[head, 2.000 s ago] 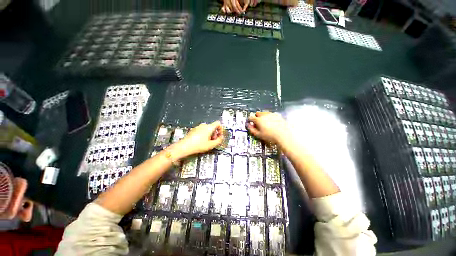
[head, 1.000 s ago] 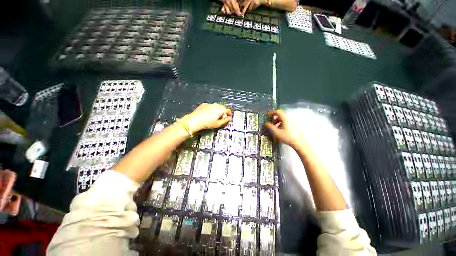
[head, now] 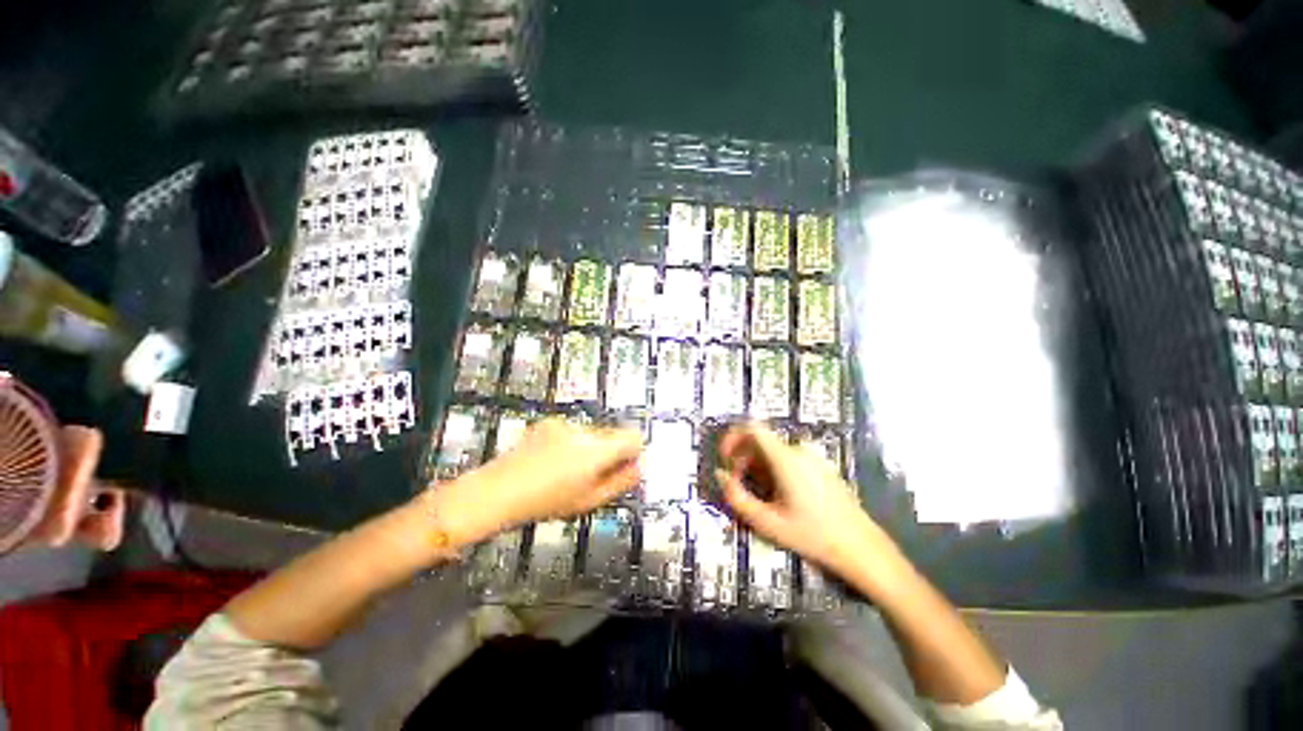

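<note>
A clear blister tray (head: pixel 572 179) lies in front of me and looks dark. Rows of circuit boards (head: pixel 819 386) fill most of its pockets; the top pockets hold none. Some boards look green-gold, others white or silvery in glare. My left hand (head: pixel 572 469) is low over the tray, fingertips bunched beside a bright white board (head: pixel 669 464). My right hand (head: pixel 789 493) is just right of that board, thumb and index finger curved with a dark gap between them. Blur and glare hide whether either hand holds a small piece.
White sticker sheets (head: pixel 350 271) lie left of the tray, with a dark phone (head: pixel 229 222), bottle (head: pixel 43 186) and pink fan (head: pixel 36 471) beyond. A loaded tray stack (head: pixel 372 93) is at upper left. A glaring clear sheet (head: pixel 972 357) and tall tray stack (head: pixel 1172 343) are right.
My view has tilted down, so the other person's hands are out of the picture. Both my hands have moved from the tray's upper rows to rows nearer me.
</note>
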